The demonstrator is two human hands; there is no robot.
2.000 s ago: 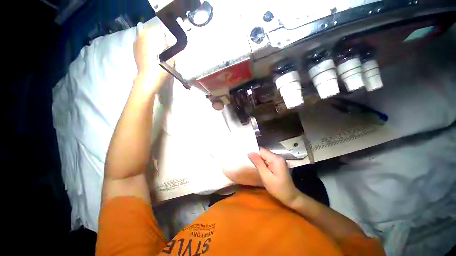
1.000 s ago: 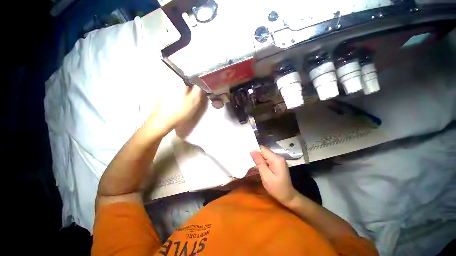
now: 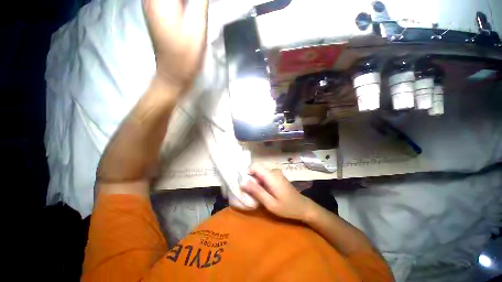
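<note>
A white knit garment piece (image 3: 223,148) hangs as a narrow, gathered length left of the needle area and runs up toward my left forearm. My right hand (image 3: 278,194) pinches its lower end near the table's front edge. My left hand (image 3: 179,41) is blurred at the top, its fingers partly cut off by the picture's edge; its grip is unclear. The overlock machine (image 3: 330,25) has a red label (image 3: 309,57). A dark, shiny side cover (image 3: 242,48) stands left of the label, reflects bright light and hides part of the needle area.
A large white fabric pile (image 3: 82,110) lies at the left. Four white tension dials (image 3: 367,91) line the machine front. Dark-and-blue snips (image 3: 404,137) lie on the table (image 3: 363,162), right of the needle area. White fabric (image 3: 418,212) hangs at the lower right.
My left hand has moved up and away from the needle area. The piece is drawn left, with my right hand still on it. The side cover now stands out over the needle area. The view has shifted.
</note>
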